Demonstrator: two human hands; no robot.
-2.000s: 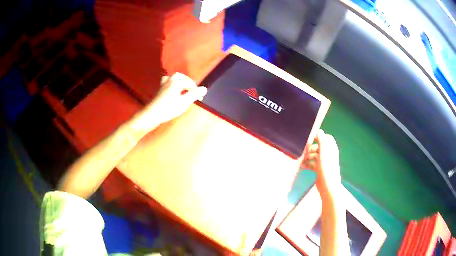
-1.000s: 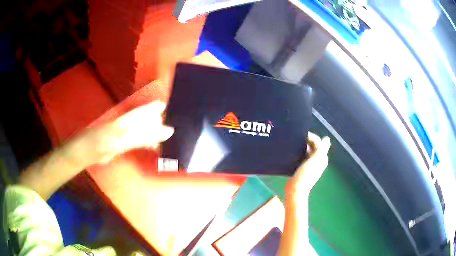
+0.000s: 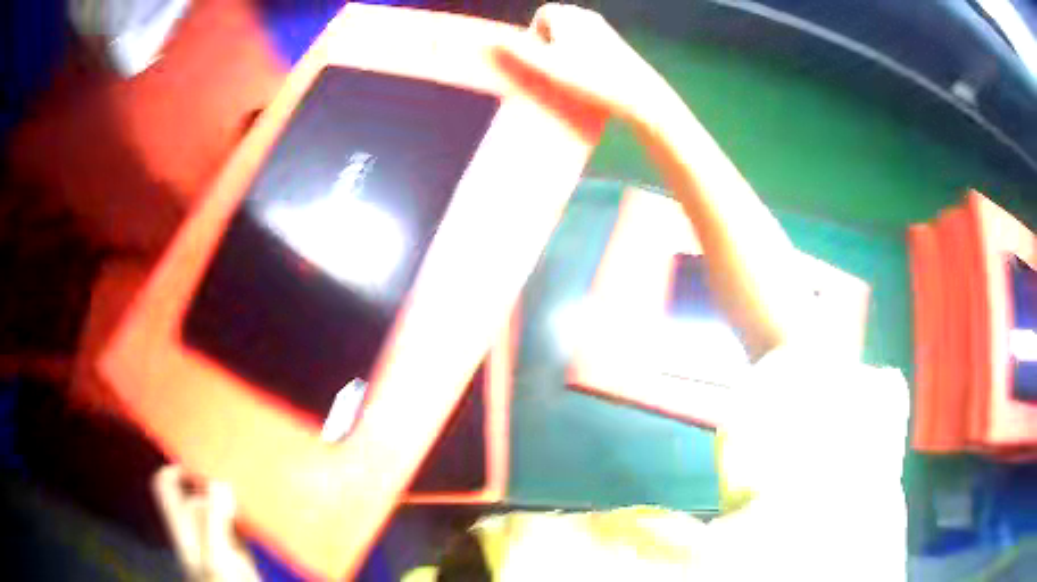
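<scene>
An orange foam tray (image 3: 500, 216) with one glossy black panel (image 3: 341, 227) in it is held at a slant in front of me, bright glare on the panel. A small white label (image 3: 345, 409) is at the panel's lower corner. My right hand (image 3: 574, 51) grips the tray's upper right corner, its fingers partly hidden. My left hand (image 3: 202, 521) is at the lower left edge, small, blurred and cut off by the picture's bottom. Part of another black panel (image 3: 457, 446) in an orange-edged tray shows beneath.
A pale tray (image 3: 625, 267) with a panel lies on the green bench (image 3: 716, 114), partly behind my right arm. An upright-looking tray stack (image 3: 944, 330) is at the right. Blurred orange stacks (image 3: 193, 114) are at the left. A dark rail (image 3: 910, 57) curves along the top.
The logo panel held up a second ago no longer shows its logo. Both hands now hold a tray with a panel. The view has shifted, and my right hand is higher.
</scene>
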